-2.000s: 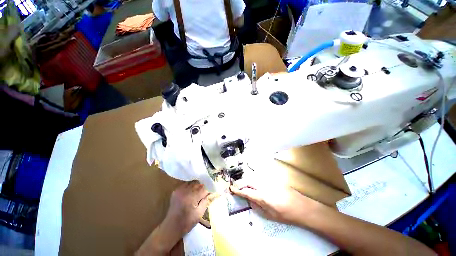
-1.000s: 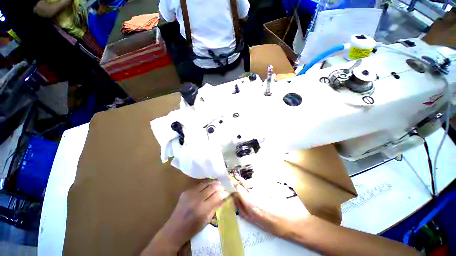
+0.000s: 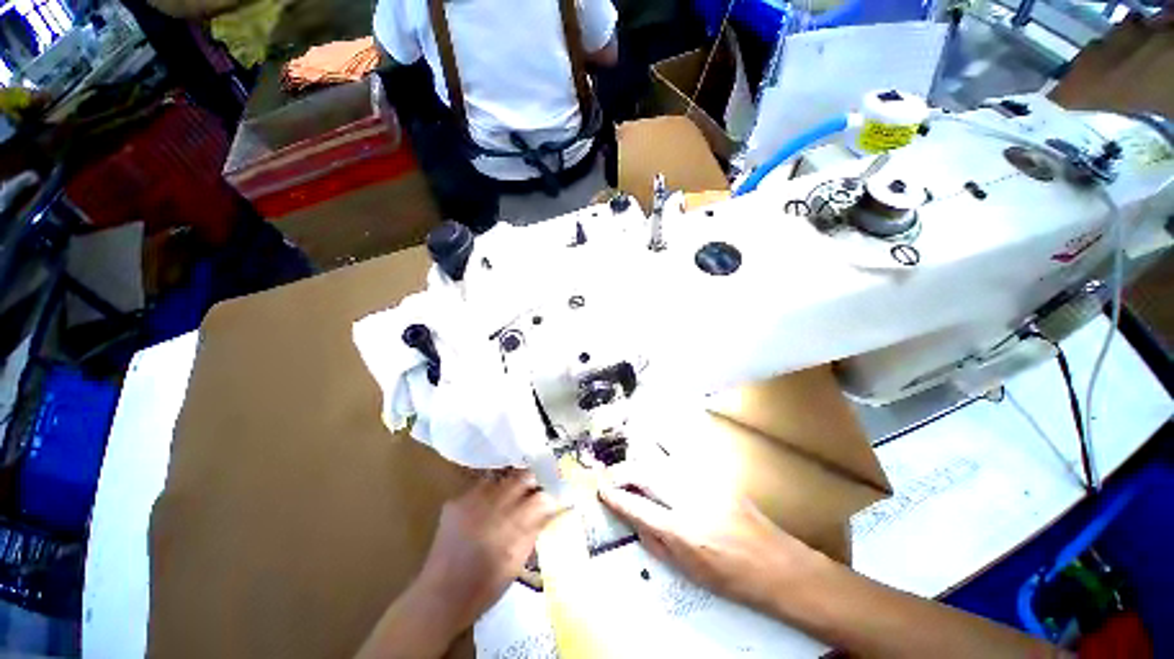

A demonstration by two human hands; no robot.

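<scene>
A white industrial sewing machine [image 3: 773,290] stands over a large brown fabric panel [image 3: 296,451], which lies left of and behind its head. The presser foot area [image 3: 603,451] is brightly lit. A pale yellow strip [image 3: 564,592] runs from the needle area towards me. My left hand [image 3: 487,534] lies left of the strip, fingertips at its edge. My right hand [image 3: 695,528] lies flat to its right, fingertips just in front of the presser foot. Glare hides whether either hand pinches the strip or fabric.
The white table [image 3: 1017,476] shows at right and along the left edge. A person in a white shirt [image 3: 509,77] stands beyond the machine. A red-edged carton [image 3: 316,161] and orange fabric [image 3: 331,62] are at back left. A blue bin [image 3: 1049,599] is at lower right.
The camera view has shifted back and forth. Since one second ago, my right hand has spread flatter beside the needle area, and my left hand stays left of the strip.
</scene>
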